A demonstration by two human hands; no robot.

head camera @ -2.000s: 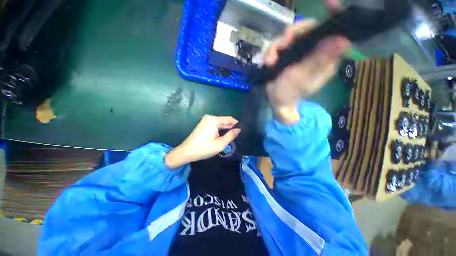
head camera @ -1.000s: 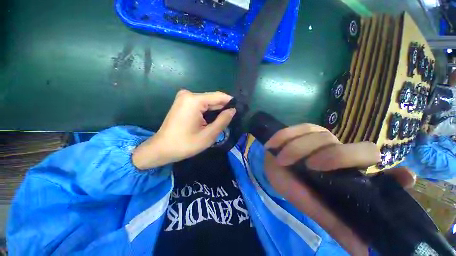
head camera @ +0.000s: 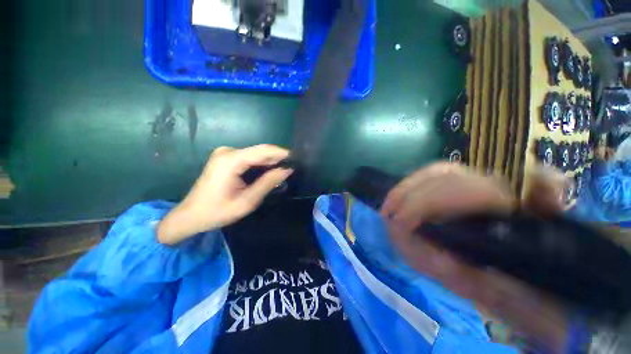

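My left hand (head camera: 232, 181) pinches a small black part at the lower end of a long flat black arm (head camera: 328, 90). The arm extends up and away over the right part of the blue tray. A dark disc unit is partly hidden at the fingertips. My right hand (head camera: 450, 207) is blurred and grips a thick black electric screwdriver (head camera: 533, 252). The driver's front end points left toward the joint, with a gap between them. Its narrow tip cannot be made out.
The blue plastic tray (head camera: 166, 41) holds a silver-white screw feeder (head camera: 216, 15) and dark specks on the green bench (head camera: 90, 104). Cardboard sheets (head camera: 536, 76) with rows of black discs (head camera: 553, 110) stand at the right. Several discs lie beside them. A blue sleeve shows far right.
Since two seconds ago, my right hand has brought the screwdriver from over the feeder down to the right of the joint. In the last second, the driver has moved slightly away from the joint.
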